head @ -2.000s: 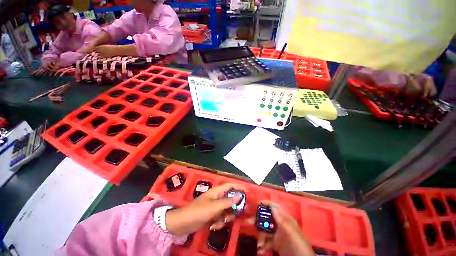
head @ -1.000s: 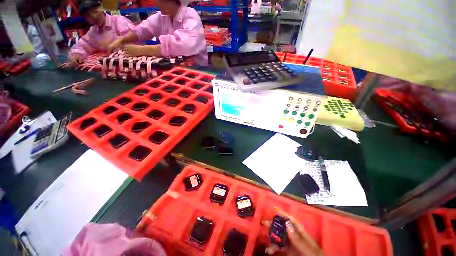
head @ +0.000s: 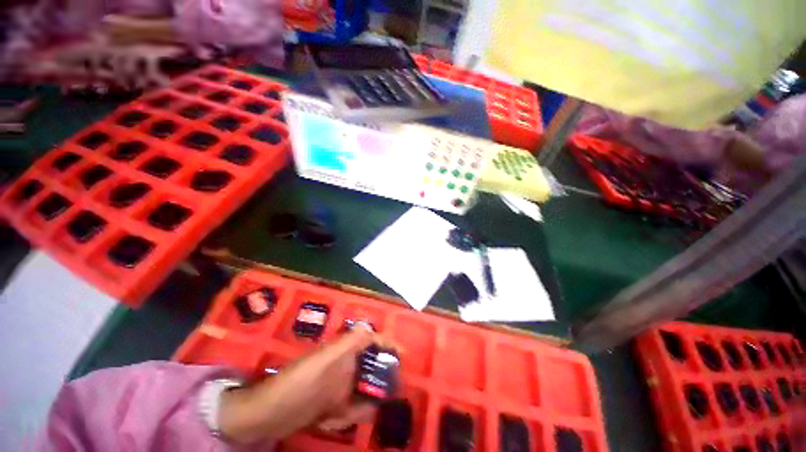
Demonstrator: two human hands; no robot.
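Observation:
My left hand (head: pixel 314 388), with a white strap at the wrist, is over the near red tray (head: pixel 490 318). It holds a small black watch unit (head: pixel 377 371) with its screen lit in white and red. Lit watch units lie in the tray's back row at the left (head: pixel 255 304) and beside it (head: pixel 310 320); a third is partly hidden by my fingertips. Dark units fill several front pockets (head: pixel 457 430). My right hand is not in view. The picture is somewhat blurred.
A full red tray (head: pixel 146 281) lies at left, a side tray (head: pixel 658 353) at lower right. A white instrument (head: pixel 371 154) carries a calculator (head: pixel 380 84). White slips (head: pixel 411 256) bear dark units and a pen. A metal post slants at right.
My left hand has come back over the tray and now holds a watch unit. My right hand, which held a unit, has left the picture. The view has shifted.

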